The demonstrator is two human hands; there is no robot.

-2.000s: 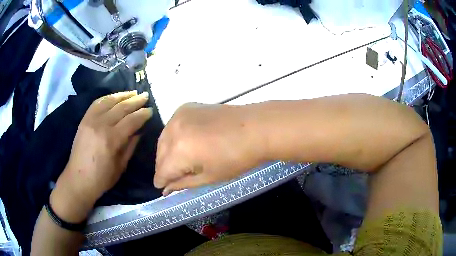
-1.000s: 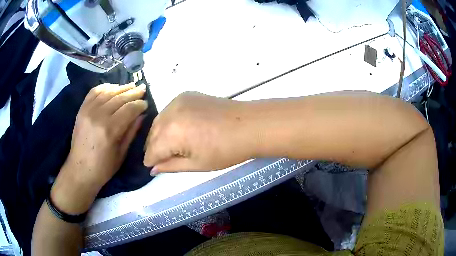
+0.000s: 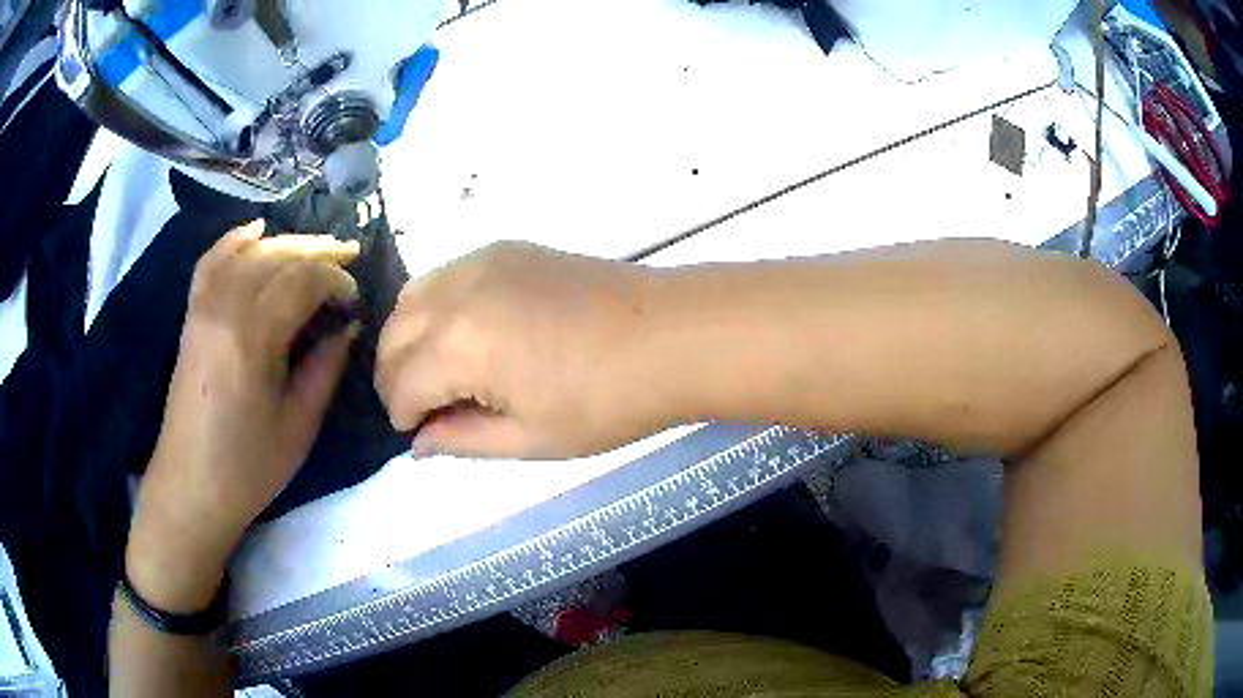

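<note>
The black garment piece (image 3: 96, 368) with white pocket fabric (image 3: 132, 232) lies over the left of the table and under the machine head. My left hand (image 3: 259, 361) holds the black cloth just in front of the presser foot area, fingertips near the small yellow marking (image 3: 364, 211). My right hand (image 3: 470, 357) is curled on the right edge of the cloth, close beside my left hand, thumb tucked under. The thread tension dial (image 3: 338, 126) is above the fingers. The needle is hidden or too small to make out.
The sewing machine head (image 3: 205, 68) is at the upper left. The edge ruler (image 3: 573, 535) runs along the front table edge. Red-handled snips (image 3: 1180, 150) lie at the right end. A black piece of cloth (image 3: 826, 23) sits at the back.
The front end of the black cloth has moved up toward the machine. My right hand has moved up and left with it. My left hand has shifted slightly left, its fingers more bent.
</note>
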